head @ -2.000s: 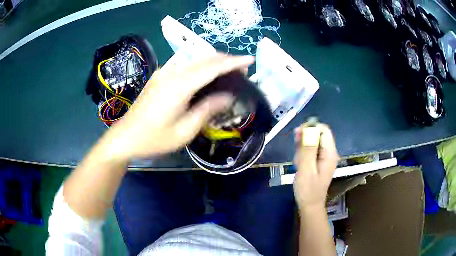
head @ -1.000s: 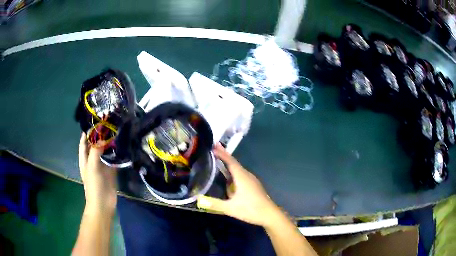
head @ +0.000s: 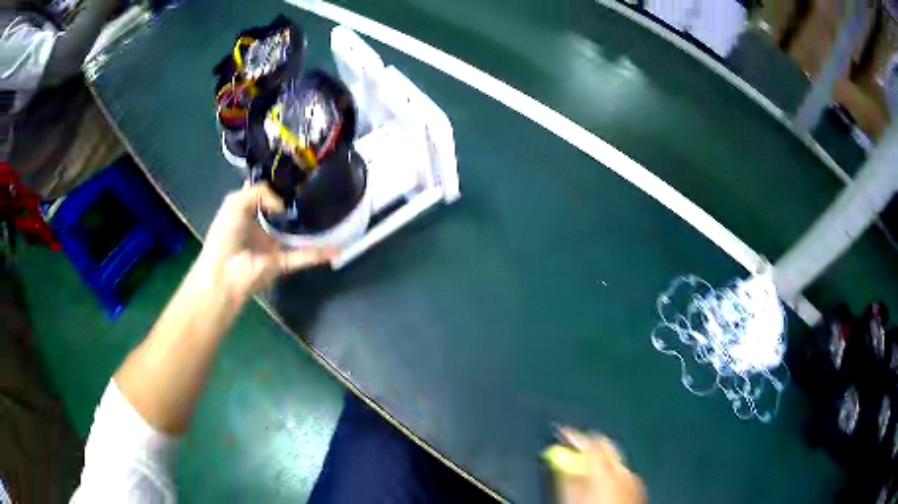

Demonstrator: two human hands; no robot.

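Note:
A white camera body point(head: 402, 148) lies on the bench at upper left, its round cup near the bench edge. A black shell with a camera module point(head: 305, 118) and yellow and red wires sits over the cup. A second black unit with wires point(head: 264, 54) stands behind it, to the left. My left hand point(head: 246, 246) grips the near side of the cup, thumb along its rim. My right hand point(head: 596, 471) is blurred and cut off by the bottom edge, apart from the camera, with yellow at a fingertip. Whether it holds something small cannot be told.
A tangle of thin clear-white rings point(head: 738, 335) lies on the green mat point(head: 512, 266) at right, beside a pale post point(head: 837, 231). Black camera modules point(head: 849, 409) stand at the far right. A blue stool point(head: 113, 231) and a person's arm point(head: 74, 108) are at left.
The view has turned, so the cameras now show further up and the rings lower right. My right hand has let go of the camera and moved away right. My left hand now grips the front cup.

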